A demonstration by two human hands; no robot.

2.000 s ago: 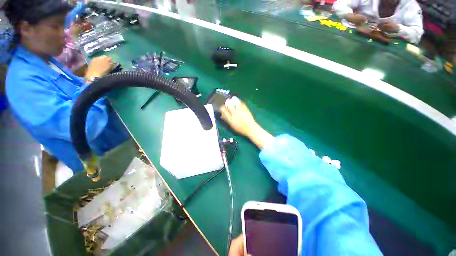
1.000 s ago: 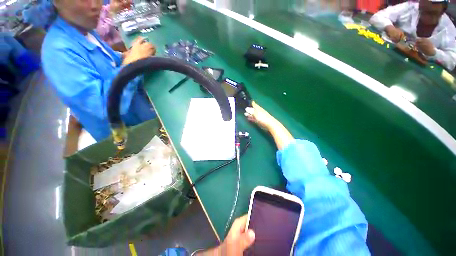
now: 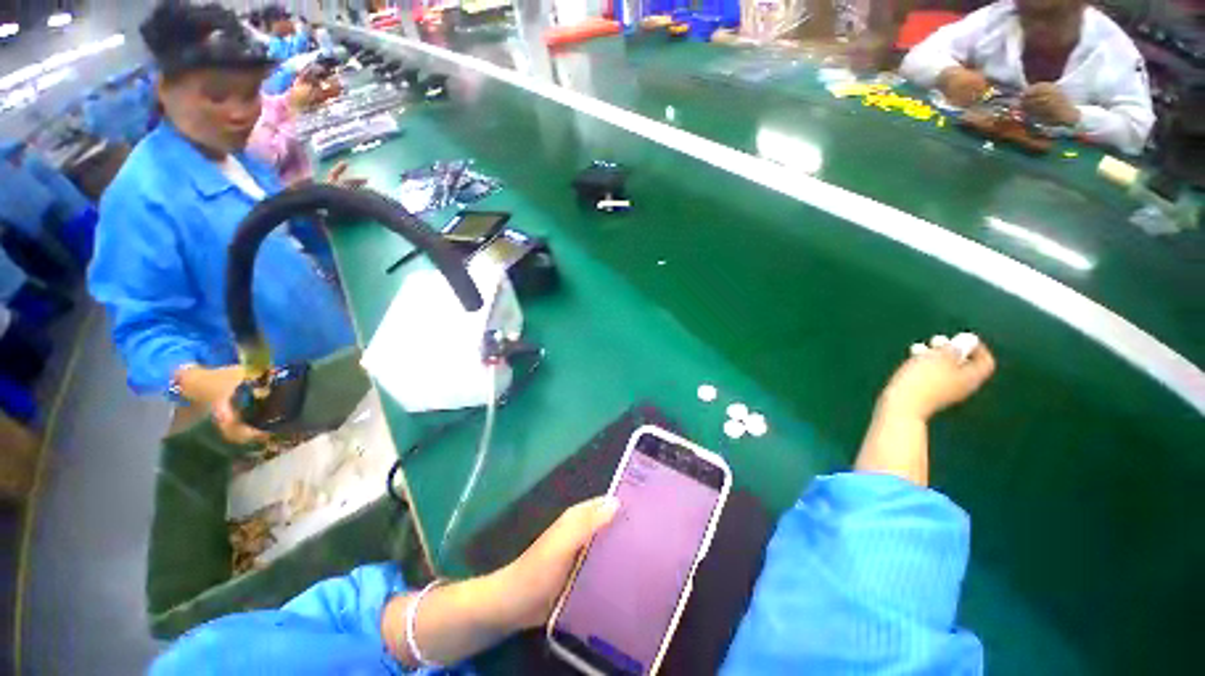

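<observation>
My left hand (image 3: pixel 558 560) holds the white-edged smartphone (image 3: pixel 644 555) above the black mat (image 3: pixel 601 462), its purple-looking screen facing up. My right hand (image 3: pixel 932 380) is out to the right over the green surface, with white finger cots on its fingertips. Its fingers are bent, and I see nothing held in it. Several small white discs (image 3: pixel 744 421) lie beyond the mat, between the phone and my right hand. Black units (image 3: pixel 531 260) lie behind the white box.
The white box (image 3: pixel 443 346) and black ribbed hose (image 3: pixel 330 201) stand left of the mat. The green scrap bin (image 3: pixel 198 581) is below the bench edge. A worker in blue at left holds a black unit (image 3: pixel 280 396). Another black unit (image 3: pixel 600 184) lies farther back.
My right hand has left the black units behind the white box and moved right. The phone has come up over the mat. The neighbouring worker's hand now holds a unit above the bin.
</observation>
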